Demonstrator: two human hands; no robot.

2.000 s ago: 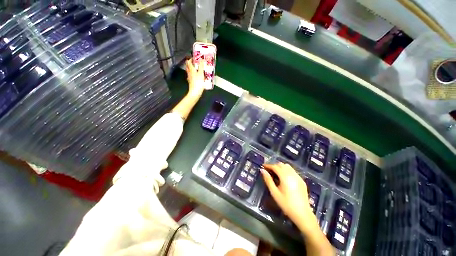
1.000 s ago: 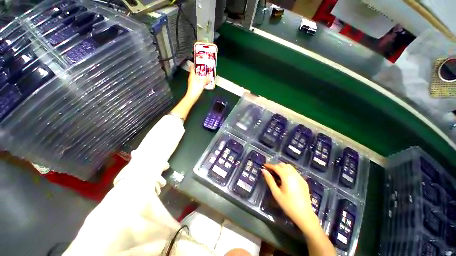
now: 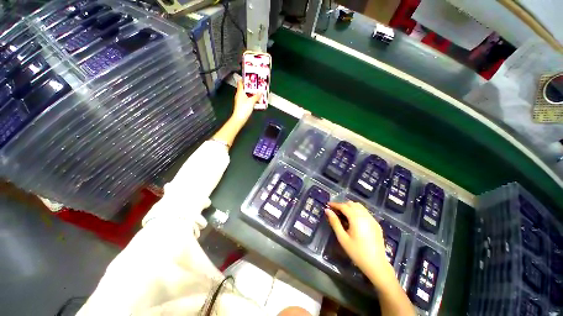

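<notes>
My left hand [image 3: 244,105] is at the lower part of a tall smartphone [image 3: 257,73] by the metal post, a digit over its lit screen; whether it grips the phone is unclear. My right hand [image 3: 356,229] is over the clear work tray [image 3: 254,210], thumb and fingertips close together at the upper right edge of a dark keypad phone [image 3: 309,214]; anything pinched there is too small to tell. The hand partly covers another phone. The tray's far-left pocket [image 3: 307,147] shows no dark phone. A loose purple phone [image 3: 268,141] lies left of the tray, screen up.
A tall stack of filled trays [image 3: 123,117] stands at left; another stack [image 3: 518,247] stands at right. The green conveyor [image 3: 383,102] runs behind the tray. A metal post [image 3: 255,28] stands behind the smartphone. A roll of tape [image 3: 554,89] is at far right.
The red and white picture on the smartphone's screen has changed, and my left hand has shifted lower on it. My right hand has stayed at nearly the same place. The view has moved slightly.
</notes>
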